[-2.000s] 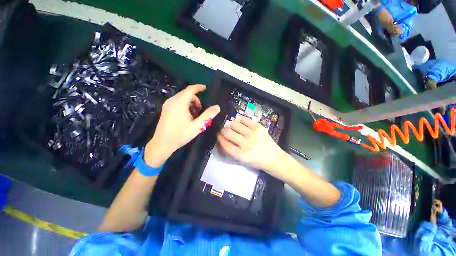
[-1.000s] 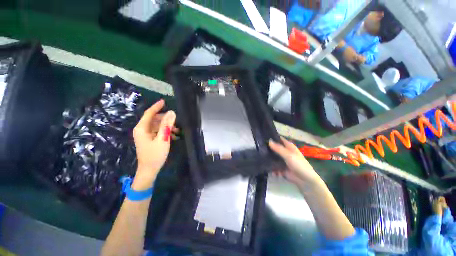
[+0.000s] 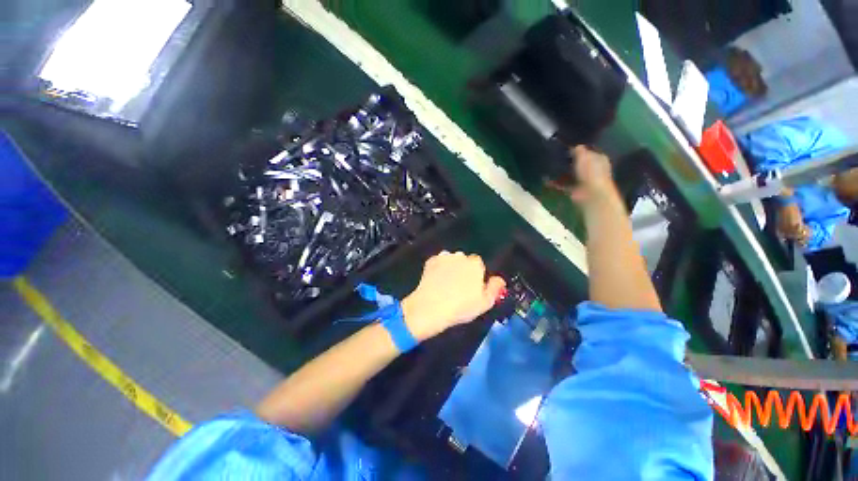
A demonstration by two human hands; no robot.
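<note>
An open tablet unit (image 3: 499, 385) with a large silver-blue plate and a circuit board at its upper end lies in a black foam tray in front of me. My left hand (image 3: 456, 293), with a blue wrist strap, is at the tray's upper left beside the board, fingers curled; whether it holds anything is hidden. My right hand (image 3: 591, 174) reaches onto the green conveyor at the near end of another black foam tray (image 3: 574, 80). It is blurred, and its grip does not show. My right sleeve covers the unit's right side.
A black bin heaped with black-silver strips (image 3: 329, 202) is left of my left hand. Another unit (image 3: 113, 56) lies at the upper left. A white-edged rail (image 3: 452, 136) borders the conveyor, which carries more trays. An orange coiled hose (image 3: 790, 411) is at the right. People in blue sit opposite.
The upper foam tray, which my right hand held above the lower one, is gone from there; my right hand is now out on the conveyor. My left hand has moved beside the lower unit's board.
</note>
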